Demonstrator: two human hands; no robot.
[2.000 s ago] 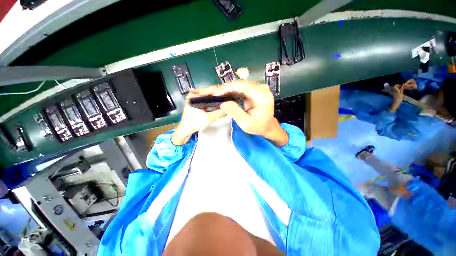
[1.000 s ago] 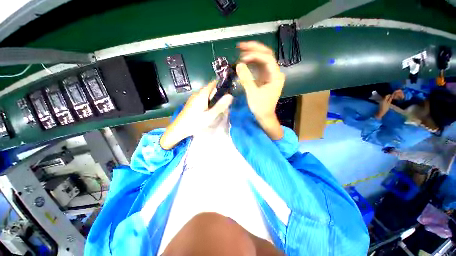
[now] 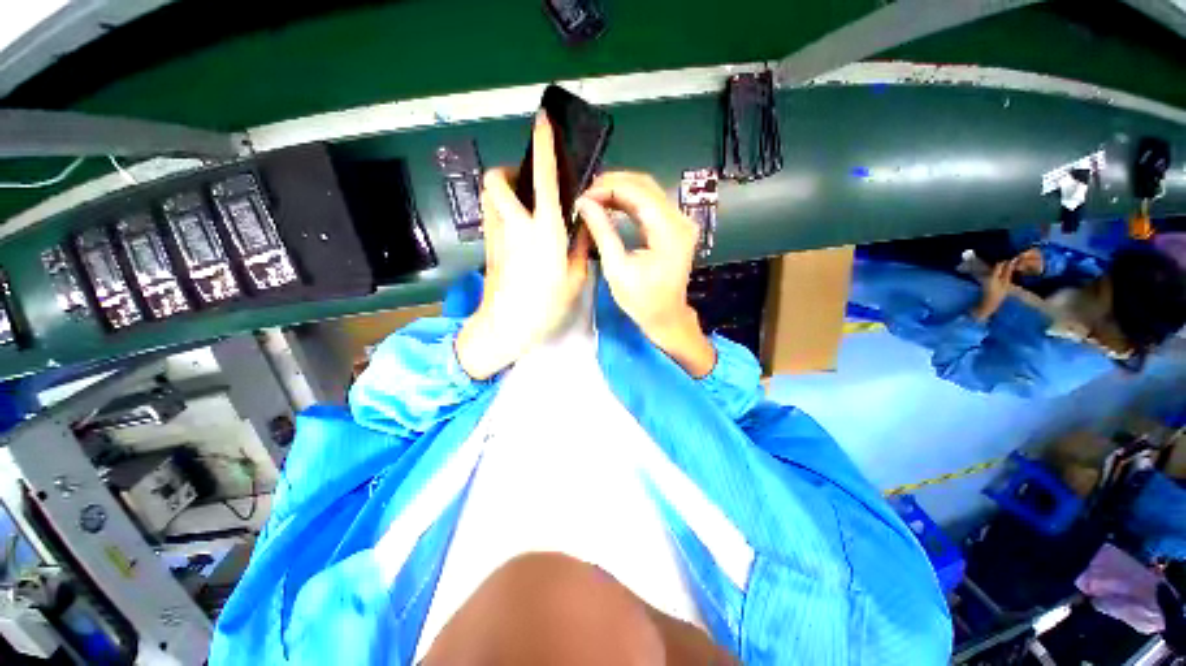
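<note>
My left hand (image 3: pixel 527 267) holds a black phone shell (image 3: pixel 572 141) upright above the bench, with fingers along its face. My right hand (image 3: pixel 648 247) is at the shell's lower right edge, thumb and finger pinched close together. Whether the fingertips grip the shell or a small part cannot be told. A board assembly (image 3: pixel 461 190) lies on the bench left of my left hand. Another board assembly (image 3: pixel 700 206) lies just right of my right hand, partly covered by it.
A black carrier tray (image 3: pixel 316 221) with several silvery phone assemblies (image 3: pixel 197 247) is at the left. Black open frames (image 3: pixel 749 125) lie at the back right. A dark phone part (image 3: pixel 575 18) lies on the belt beyond the white edge. A carton (image 3: pixel 806 310) stands beside the bench. Another person's hands (image 3: pixel 999 284) show at right.
The dark part in my left hand is now raised and turned with its broad dark face showing. My right hand has come down from above to its lower edge, fingers closing together.
</note>
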